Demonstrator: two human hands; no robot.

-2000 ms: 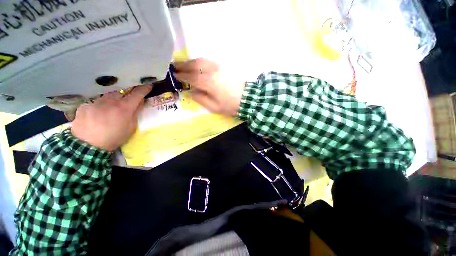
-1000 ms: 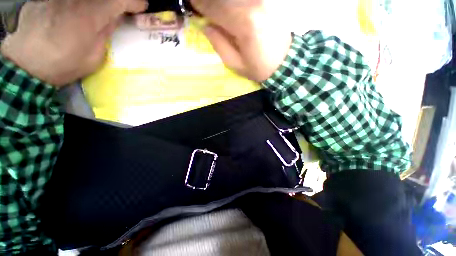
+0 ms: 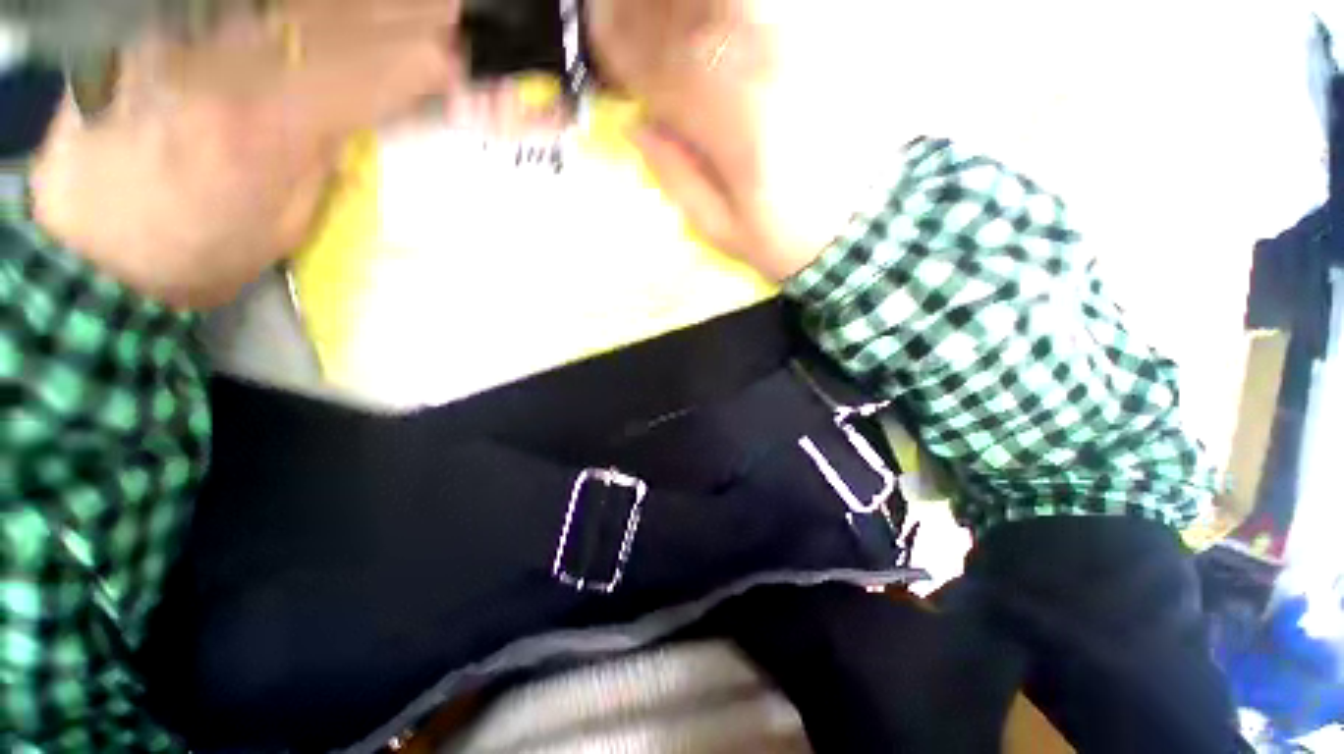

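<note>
A black webbing strap (image 3: 516, 36) with a silver metal buckle (image 3: 574, 44) at its right end lies between my hands at the top edge, partly cut off. My left hand (image 3: 221, 148), blurred, holds the strap's left side. My right hand (image 3: 693, 118) is at the buckle side, its fingers on the buckle end. Handwritten marks (image 3: 519, 150) show on the white and yellow surface just below the strap. The needle area is out of the picture.
Black straps (image 3: 369, 545) cover my lap, with a silver slide buckle (image 3: 600, 530) in the middle and more metal buckles (image 3: 852, 469) to the right. Yellow tape (image 3: 332, 273) edges the white table (image 3: 501, 280). A blue item (image 3: 1275, 648) is at the lower right.
The view has tilted down from the machine head, which has left the picture. Since the last earlier frame, hands, strap and lap items sit slightly lower in view. Both hands stay at the strap.
</note>
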